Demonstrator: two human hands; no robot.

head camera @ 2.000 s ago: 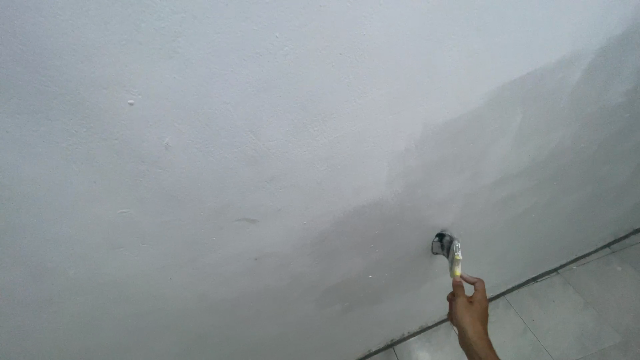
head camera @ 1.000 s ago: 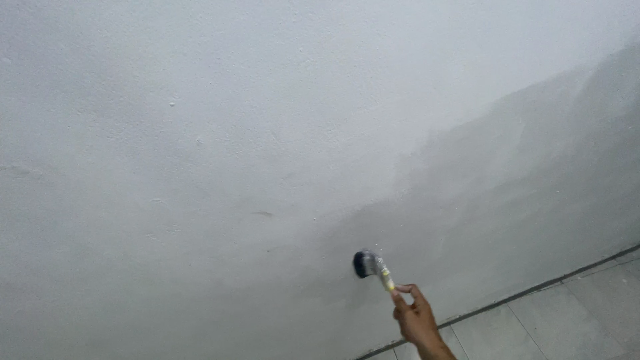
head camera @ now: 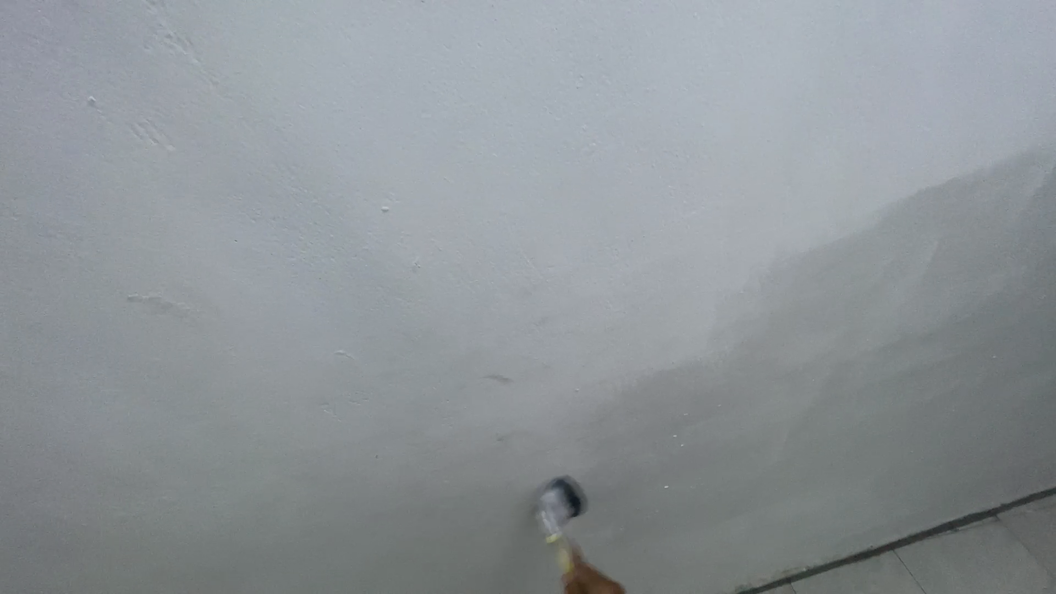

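My right hand [head camera: 592,580] comes in at the bottom edge, mostly cut off by the frame, and grips the pale yellow handle of a paintbrush [head camera: 554,516]. The brush is blurred; its dark bristles lie against or very close to the wall, which I cannot tell apart. Around it the painted wall [head camera: 495,247] is pale above and left. A darker grey, damp-looking area [head camera: 866,355] spreads to the right of the brush. My left hand is out of view.
Grey floor tiles [head camera: 973,553] show at the bottom right corner, with a dark joint line [head camera: 899,543] where they meet the wall. Small bumps and a shallow scuff [head camera: 161,304] mark the wall's surface.
My right hand has carried the brush leftward along the wall, away from the darker right side where it was two seconds ago. The view has shifted left.
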